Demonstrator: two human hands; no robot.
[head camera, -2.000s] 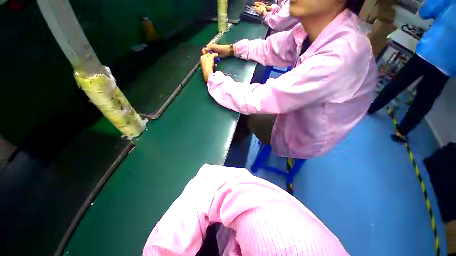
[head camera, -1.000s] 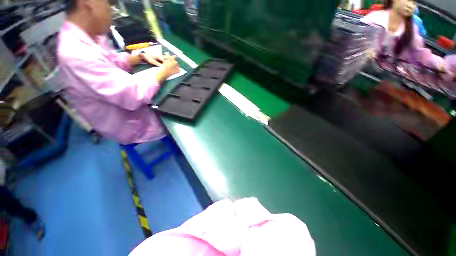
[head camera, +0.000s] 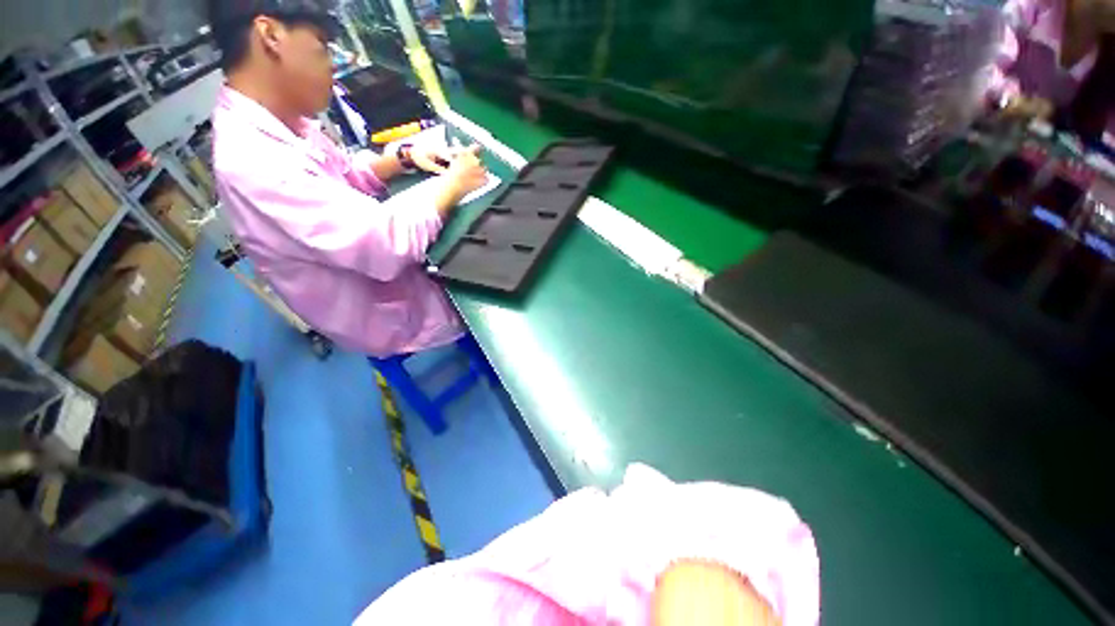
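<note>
A black pocketed tray lies at an angle across the green bench, near the neighbour. My pink, overexposed sleeves fill the bottom centre, at the bench's front edge. A patch of bare skin shows between the sleeve folds, cut off by the lower edge. I cannot tell whether it is a hand or a wrist, or on which side. No fingers of mine show, and no held thing is visible.
A seated person in pink rests both hands on white paper at left. A long black mat runs along the bench back. Stacked trays stand behind the green partition. Dark stacked items on a blue base stand on the floor.
The view has swung from the taped post side to the other end of the bench, bringing the tray and writing neighbour in. Since one second ago it turned slightly further left; bare skin now shows.
</note>
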